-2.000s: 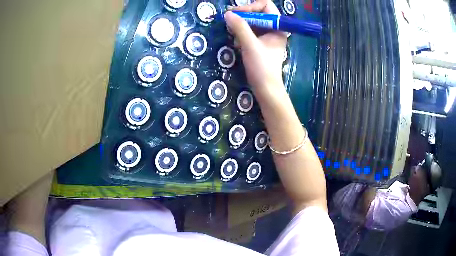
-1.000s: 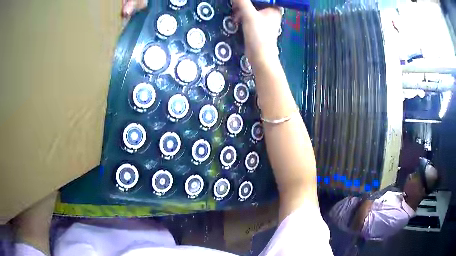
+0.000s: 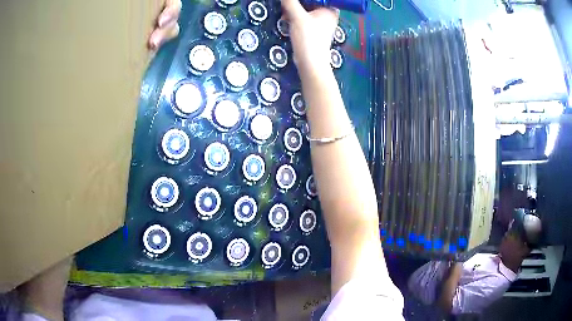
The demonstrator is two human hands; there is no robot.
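A clear plastic tray (image 3: 188, 210) lies on the green mat and holds rows of round parts (image 3: 165, 192) with pale rings and dark centres. Several parts shine white with glare. My right hand (image 3: 312, 28) is at the top over the tray, cut off by the picture's edge, and holds a blue marker (image 3: 344, 5); the marker's tip is not visible. My left hand (image 3: 165, 24) shows only its fingers, curled round the edge of a brown cardboard sheet (image 3: 69, 125) that covers the left side and hides the rest of the hand.
A tall stack of thin trays (image 3: 426, 138) with blue corner marks stands at the right, with cardboard (image 3: 483, 182) on its outer side. A person in pale pink (image 3: 483, 282) is at the lower right. Yellow tape (image 3: 169, 278) runs along the mat's front edge.
My left fingers have come into view on the cardboard's edge. My right hand with the marker has moved towards the top. The tray and its parts appear lower in the picture.
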